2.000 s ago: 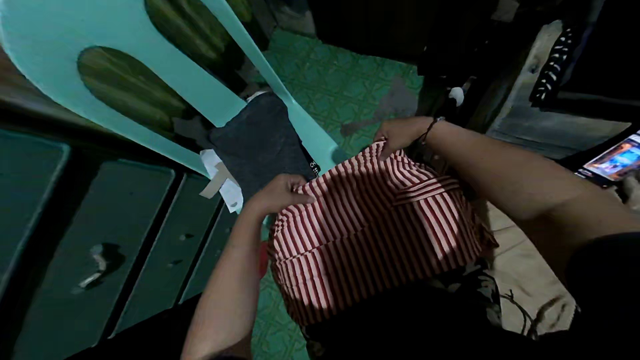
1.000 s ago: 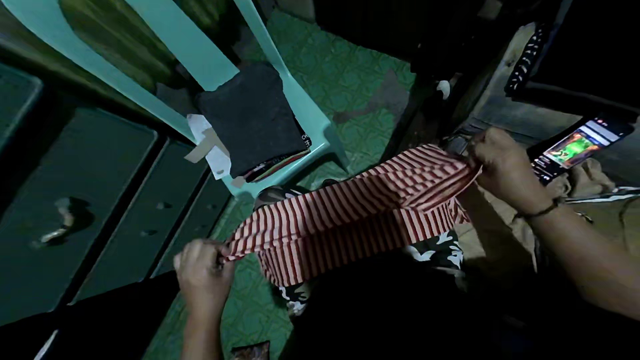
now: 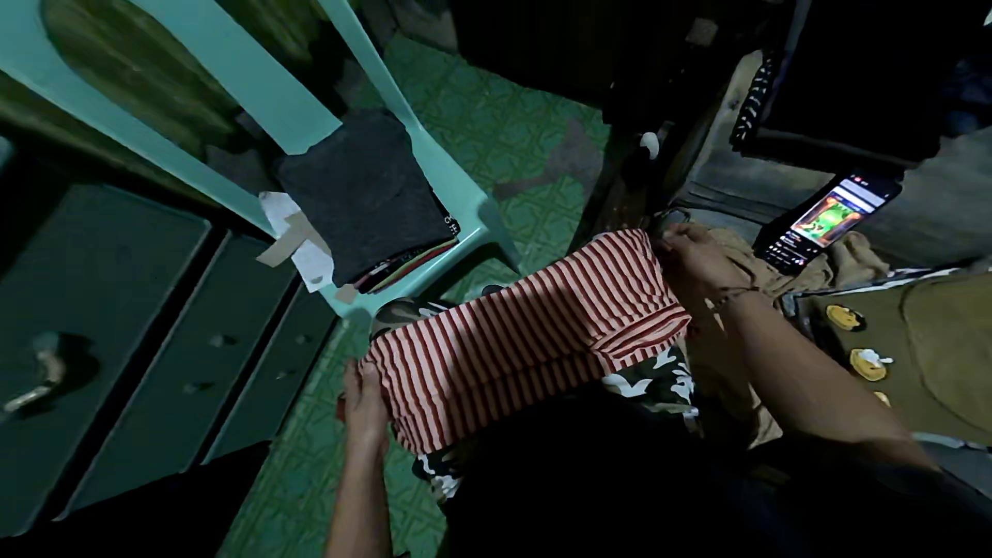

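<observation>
A red-and-white striped cloth garment (image 3: 519,333), folded into a long band, lies across my lap over camouflage-patterned fabric. At its left end is my left hand (image 3: 366,403), touching the edge; the fingers are partly hidden, so a grip cannot be made out. My right hand (image 3: 701,260) is by the upper right corner, its fingertips close to the cloth, and whether they pinch it is unclear. Beyond the garment, a stack of folded clothes with a dark grey one (image 3: 364,194) on top rests on the seat of a light green plastic chair (image 3: 465,205).
A dresser with dark green drawers (image 3: 163,333) stands at the left. To the right, a lit phone (image 3: 829,221) leans near brown cloth (image 3: 856,260), below folded black fabric (image 3: 845,85). An olive item with yellow patches (image 3: 953,341) lies at the far right. Paper pieces (image 3: 310,260) stick out beside the stack.
The striped garment was bunched, then stretched between both raised hands; now it lies folded flatter on my lap. My hands have come down to its ends.
</observation>
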